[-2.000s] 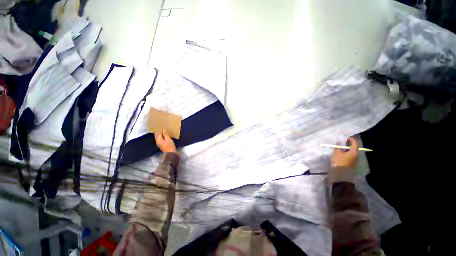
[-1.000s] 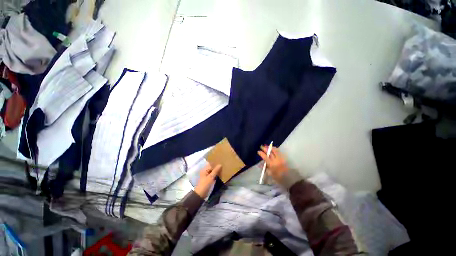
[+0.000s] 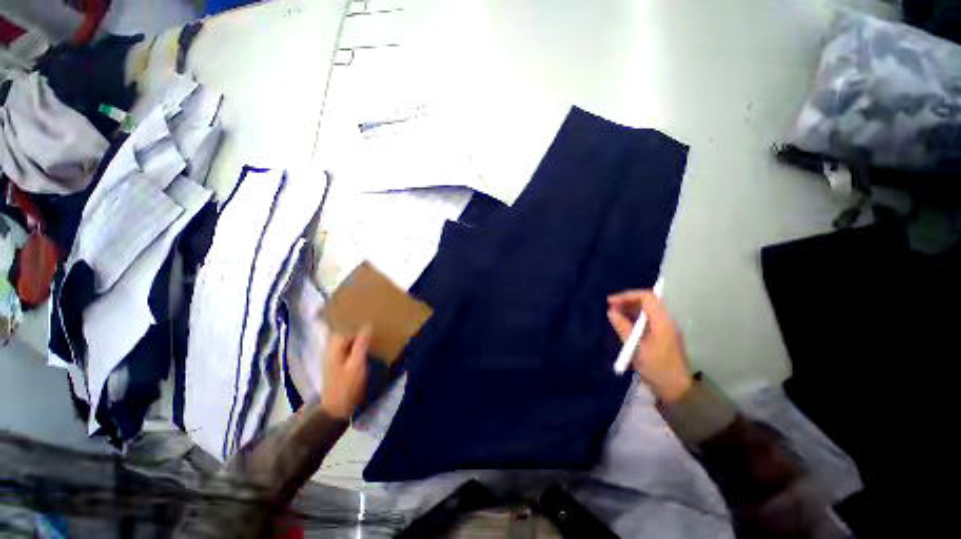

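A navy cut panel (image 3: 537,305) lies spread in front of me, its narrower end pointing away and its wide end near my body. My left hand (image 3: 346,371) holds a tan card template (image 3: 377,313) by its lower corner, at the panel's left edge. My right hand (image 3: 655,342) holds a thin white marking pencil (image 3: 639,335) over the panel's right edge. The pencil slants, and I cannot tell whether it touches the cloth. Light grey-white panels (image 3: 406,226) show partly under the navy panel's left side.
Bundles of white-grey pieces with navy edges (image 3: 237,305) lie at left. A black fabric piece (image 3: 843,347) is at right. A plastic-wrapped bundle (image 3: 885,100) and a dark strap (image 3: 806,160) are at upper right. Pencilled lines (image 3: 342,58) mark the whitish tabletop (image 3: 727,242).
The pale panel seen two seconds ago gave way to a navy one, now flatter and turned toward me. My left hand moved left with the card; my right hand moved right with the pencil.
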